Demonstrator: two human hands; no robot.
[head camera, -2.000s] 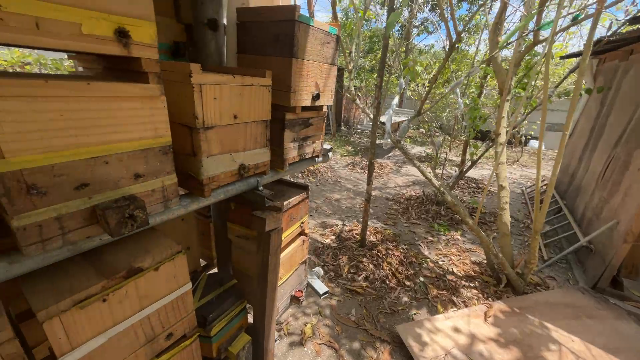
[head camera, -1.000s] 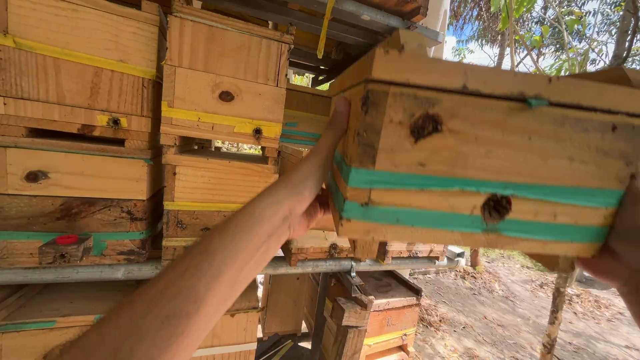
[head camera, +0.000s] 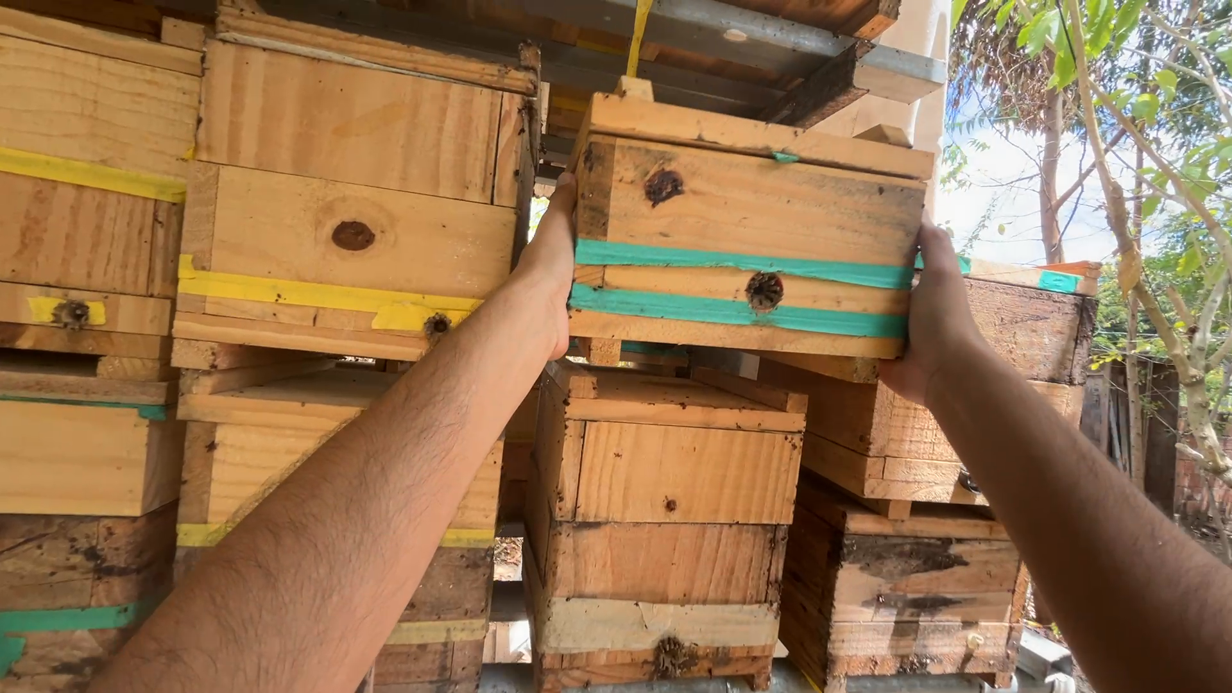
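A wooden beehive box with two bands of green tape and a round entrance hole (head camera: 760, 217) is held up between my two hands. On its left side lies my left hand (head camera: 551, 269), and against its right side presses my right hand (head camera: 932, 318). Directly beneath is a stack of wooden hive boxes (head camera: 688, 472) with a pale tape band and a clustered entrance near its bottom. Whether the held box touches this stack cannot be told. My fingers are partly hidden behind the box's sides.
Stacked hive boxes with yellow tape (head camera: 356, 231) stand at the left, more (head camera: 58, 231) at the far left. Another stack (head camera: 924, 577) is at the right. Metal shelf beams (head camera: 895, 72) run overhead. Thin tree trunks (head camera: 1174, 346) rise at the far right.
The green-taped box, in both hands one second ago, is now farther left in view, above the middle stack. Two seconds ago neither hand was in view. The view has turned strongly.
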